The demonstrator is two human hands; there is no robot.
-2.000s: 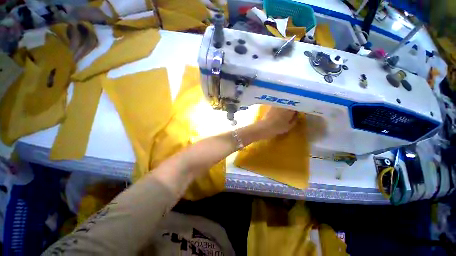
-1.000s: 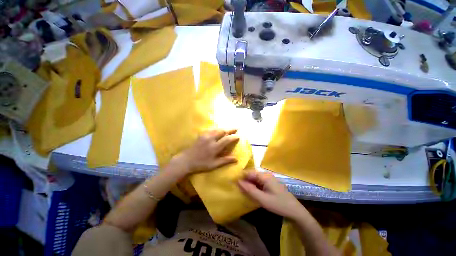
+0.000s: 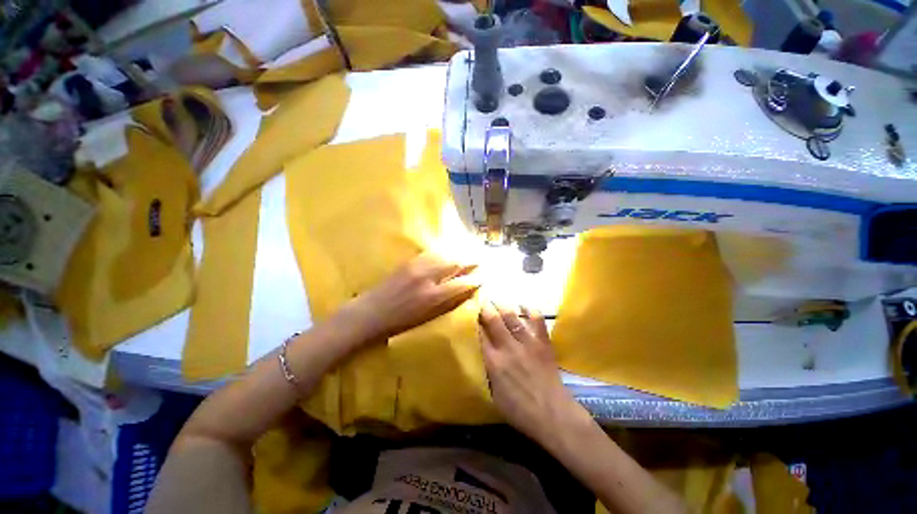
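My left hand (image 3: pixel 420 289) lies on a large yellow panel (image 3: pixel 352 226), its fingers close to the brightly lit needle area. My right hand (image 3: pixel 518 351) lies on the same cloth at its right edge, fingers pointing up toward the presser foot (image 3: pixel 495 239). The cloth is spread under both hands and reaches the table's front edge. Glare hides the exact spot at the needle. Whether the fingers pinch the cloth cannot be told. Stacked yellow panels (image 3: pixel 649 311) lie flat right of the needle, partly under the machine head (image 3: pixel 644 171).
A long yellow piece (image 3: pixel 223 286) and a labelled yellow piece (image 3: pixel 151 226) lie at left, beside a beige box (image 3: pixel 35 226). More yellow pieces (image 3: pixel 387 35) lie behind. Snips (image 3: pixel 822 313) lie at right. A blue crate (image 3: pixel 143 467) is below left.
Both hands have moved up toward the needle with the cloth. The panel that hung pointed over the front edge now lies spread under them. Two seconds ago one hand reached to the right stack.
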